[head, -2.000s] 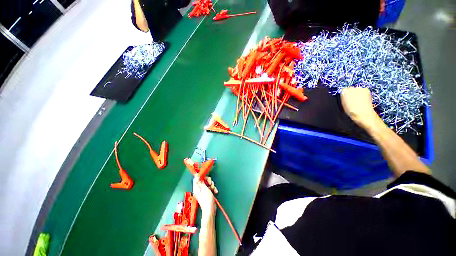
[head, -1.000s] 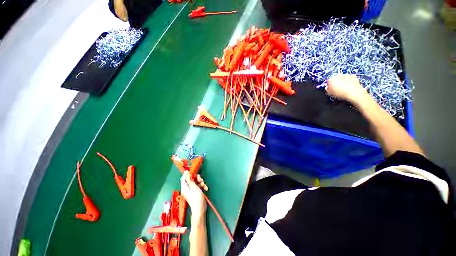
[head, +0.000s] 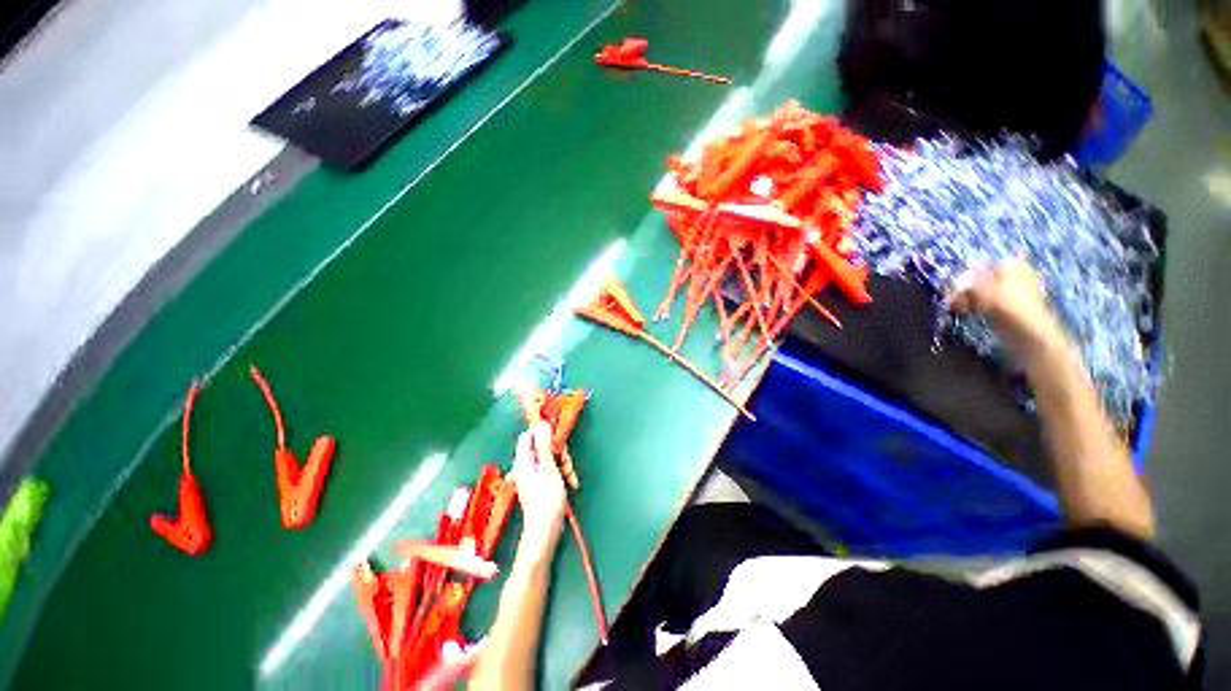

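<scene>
My left hand (head: 540, 473) is shut on a red clamp (head: 560, 412) over the green bench edge; the clamp's red lead hangs down toward me. A few silvery springs (head: 543, 371) lie just beyond the clamp. My right hand (head: 999, 294) is at the near side of the large heap of silvery springs (head: 1040, 223) on a black tray (head: 864, 324). Small silvery bits show at its fingertips, blurred. A large pile of red clamps (head: 776, 169) lies left of the heap, leads toward me. One single clamp (head: 614, 311) lies between that pile and my left hand.
A smaller clamp group (head: 439, 581) lies left of my left forearm. Two clamps (head: 304, 479) and another clamp (head: 628, 54) lie on the green belt (head: 392, 351). A blue crate (head: 878, 466) supports the tray. Across the belt is another black tray (head: 338, 115). A dark-haired head is at the top right.
The view has shifted and turned. My right hand has lifted slightly at the heap, with silvery bits at its fingertips. My left hand still holds the clamp, now more upright.
</scene>
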